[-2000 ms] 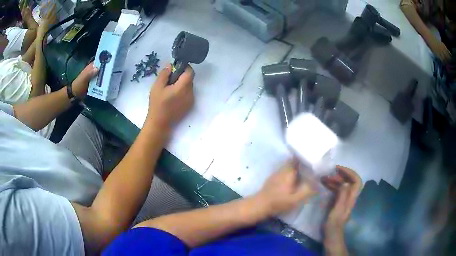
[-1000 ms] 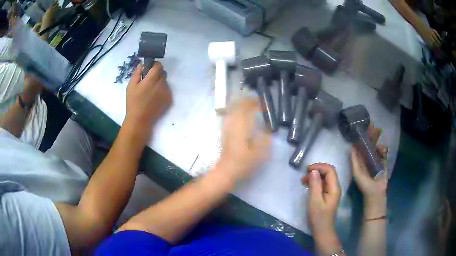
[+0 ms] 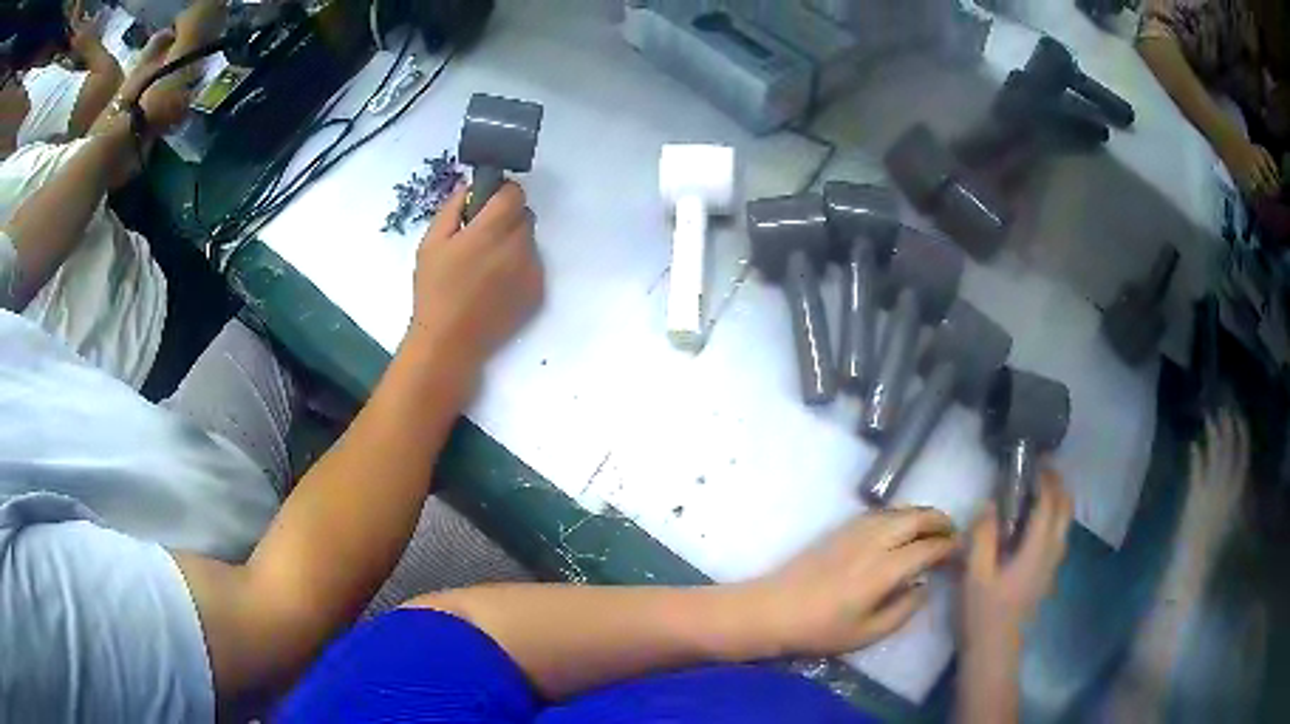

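Note:
My right hand holds a grey hair dryer upright by its handle, drum head up, at the lower right. My left hand is low over the sheet just left of it, fingers loosely bent. No unit is in it; whether something tiny is at its fingertips cannot be told. A white hair dryer lies on the white sheet, handle towards me. Several grey hair dryers lie fanned out to its right, handles towards me.
At the left a neighbour's hand holds another grey unit beside a pile of tiny dark parts. Cables lie behind. A grey-blue tray stands at the back. More grey units lie back right. A blurred hand is at the right.
The white dryer has gone from my hands onto the sheet, and my left hand has come back from it. The grey dryer held by another hand is now in my right hand.

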